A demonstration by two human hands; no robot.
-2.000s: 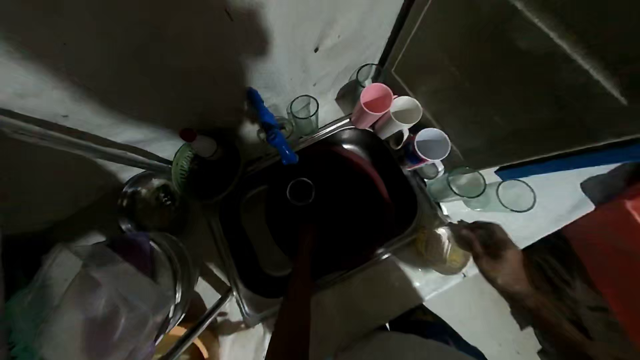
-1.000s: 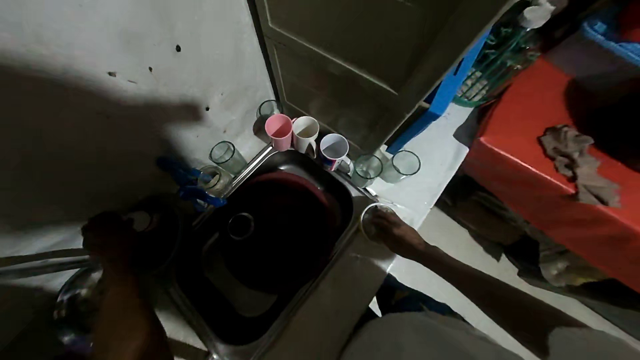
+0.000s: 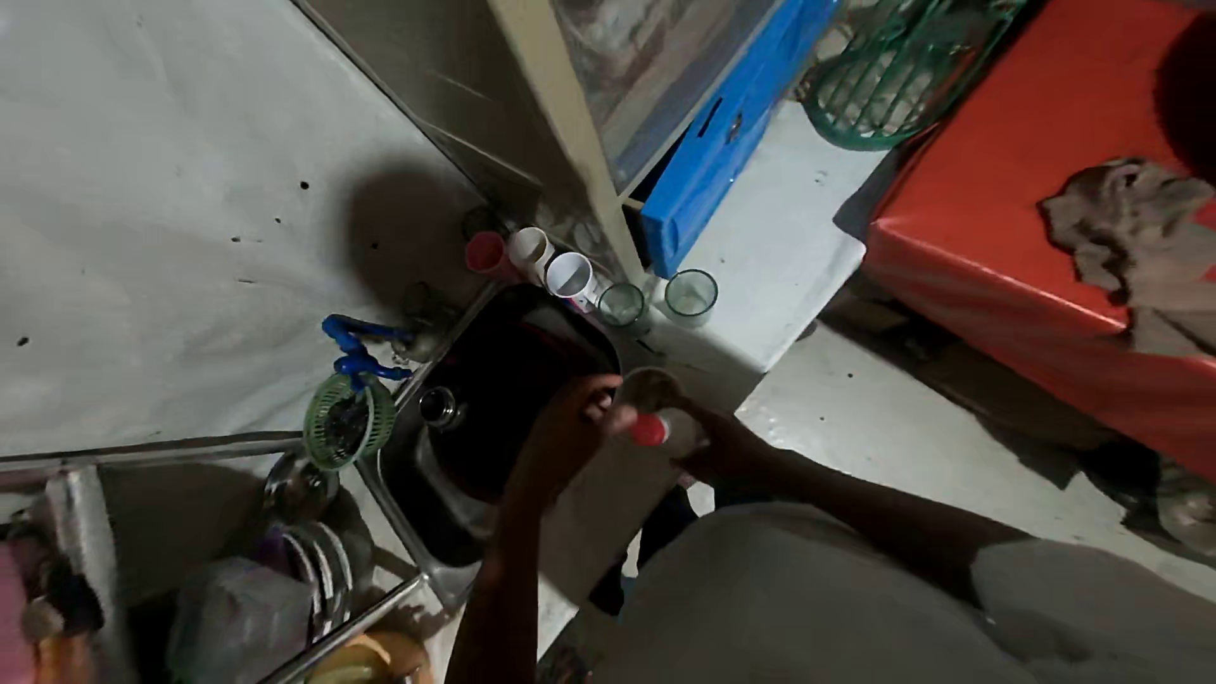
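Near the sink's right corner, my left hand (image 3: 579,418) is closed around what looks like a bottle, mostly hidden, with a red cap (image 3: 651,429). My right hand (image 3: 712,442) grips a round, clear-looking container (image 3: 651,382) just beside it; its contents are too dark to tell. Along the rim of the steel sink (image 3: 456,579) stand a pink cup (image 3: 485,252), a white mug (image 3: 530,249), a mug with a coloured print (image 3: 571,275) and drinking glasses (image 3: 691,296). A small metal-rimmed round item (image 3: 438,407) is in the dark sink.
A blue tap (image 3: 356,347) and a green plastic basket (image 3: 349,421) are at the sink's left. A dish rack with plates (image 3: 323,575) is at lower left. A blue-edged cabinet door (image 3: 712,142) stands behind the glasses, and a red-covered table (image 3: 1007,218) with a cloth (image 3: 1126,223) is at right.
My left hand has moved from beside the tap to my right hand, and the red-capped item that stood by the basket is now at my hands. The view has turned right.
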